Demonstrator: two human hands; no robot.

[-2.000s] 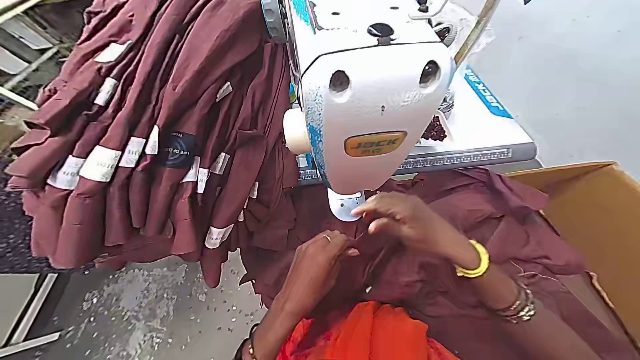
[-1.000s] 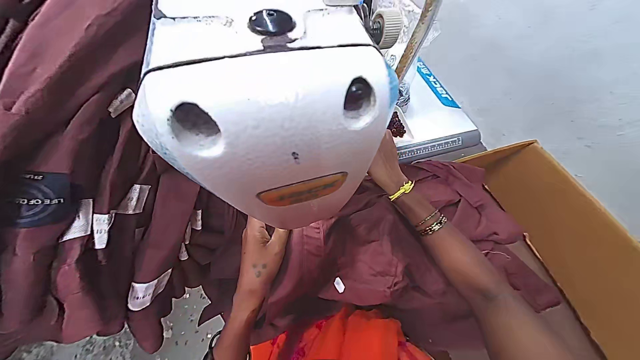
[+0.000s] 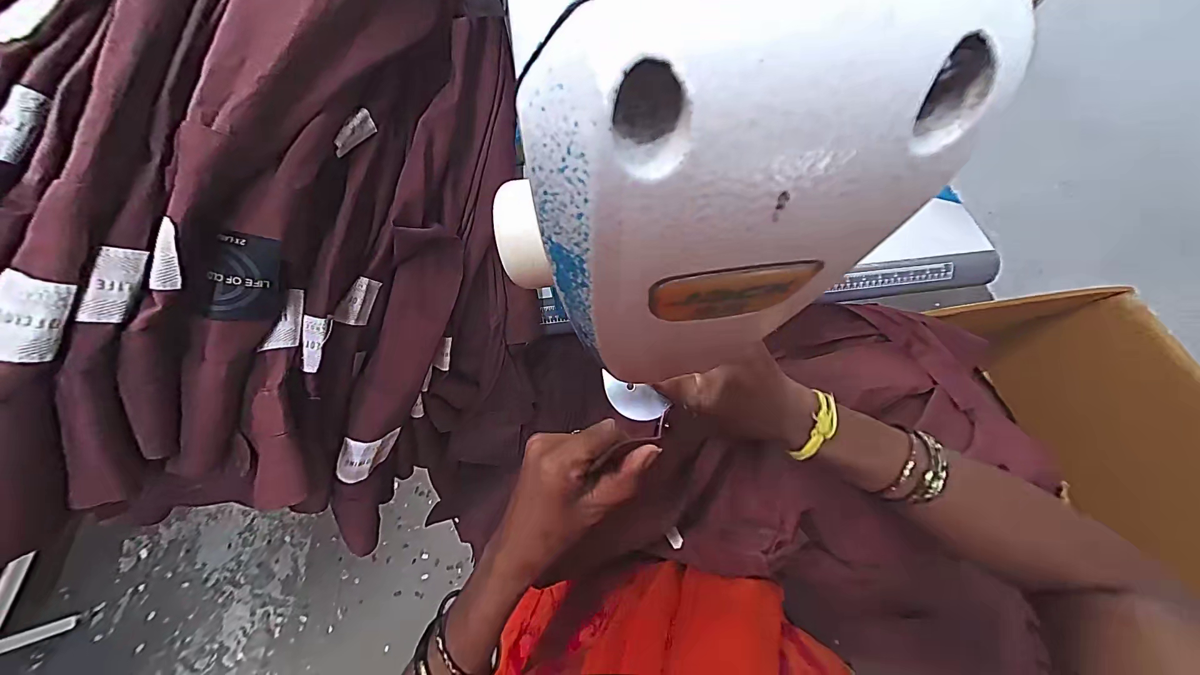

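A white Jack sewing machine head (image 3: 750,178) stands over maroon fabric (image 3: 900,394) that spreads across the table and my lap. My left hand (image 3: 572,487) pinches a folded edge of this fabric between thumb and fingers, just in front of the round metal part (image 3: 636,396) below the head. My right hand (image 3: 741,398) is at the right of that part, under the head's lower edge, with its fingers bent down at the fabric. The machine head partly hides its fingertips, so its hold is unclear. The needle is not clearly visible.
Many maroon garment pieces with white labels (image 3: 366,455) hang in a thick bundle at the left. A cardboard box (image 3: 1097,394) stands at the right, beside the fabric. Scraps dot the grey floor (image 3: 234,581) at lower left. A printed ruler (image 3: 895,278) edges the machine bed.
The view has shifted and come closer to the machine since two seconds ago. My left hand now grips a fabric edge in plain sight; one second ago the head hid its fingers.
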